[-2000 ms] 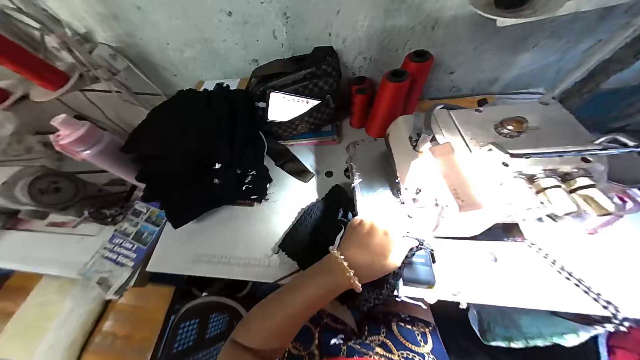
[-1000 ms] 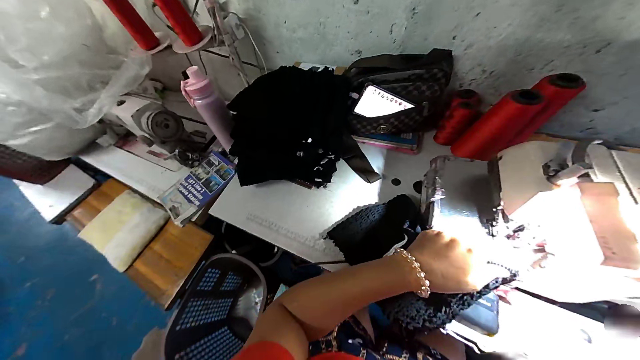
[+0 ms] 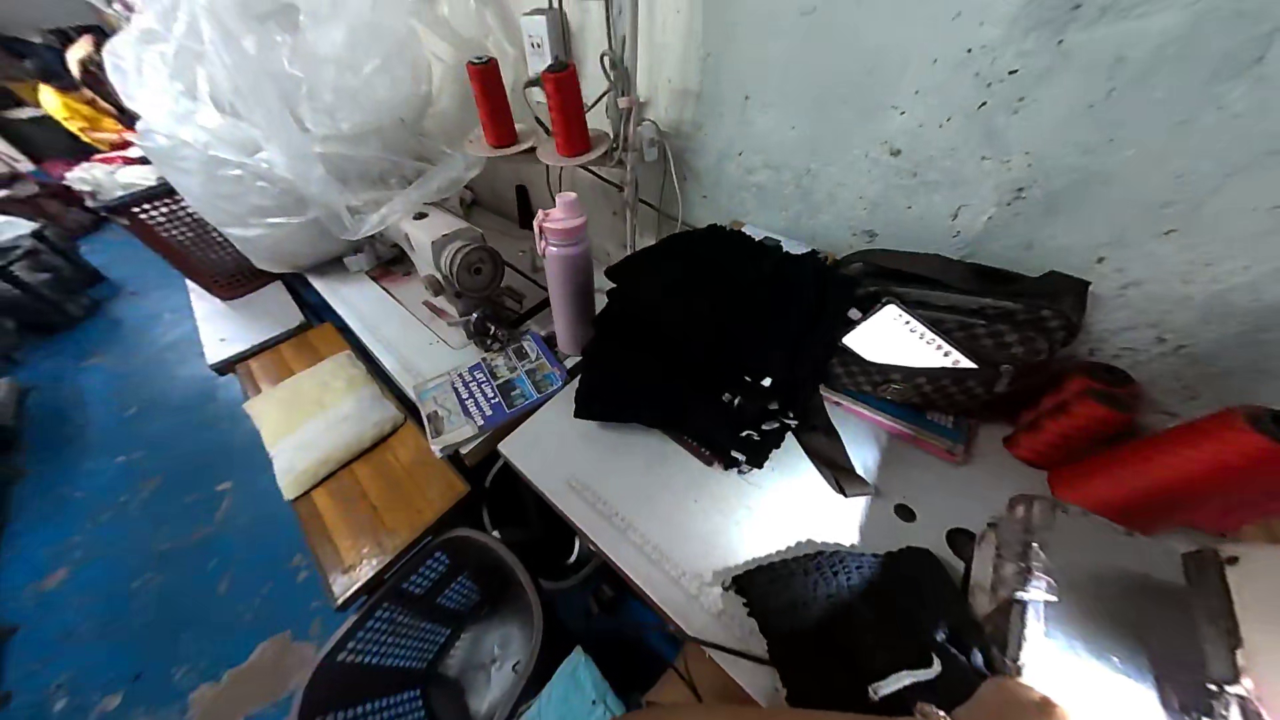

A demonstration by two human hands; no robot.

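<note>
My left hand [image 3: 1005, 698] shows only partly at the bottom edge, with a bracelet at the wrist; it touches or lies beside a black textured fabric piece [image 3: 850, 610] with a scalloped edge. Its fingers are cut off, so its grip cannot be seen. A white strip lies on that piece, near the metal parts of a sewing machine [image 3: 1015, 580]. My right hand is out of view. Farther back on the white table [image 3: 620, 510] is a stack of black fabric [image 3: 710, 330] with white bits at its lower end.
A patterned black bag [image 3: 940, 340] leans by the wall, beside red thread cones [image 3: 1170, 470]. A pink-lidded bottle [image 3: 570, 280] stands left of the stack, near another sewing machine [image 3: 455, 260]. Below are a plastic basket [image 3: 420, 630] and a wooden bench [image 3: 390, 480] with a cushion [image 3: 320, 420].
The view has swung far to the left. My left hand and the black fabric piece now sit at the bottom edge, and the hand is mostly cut off.
</note>
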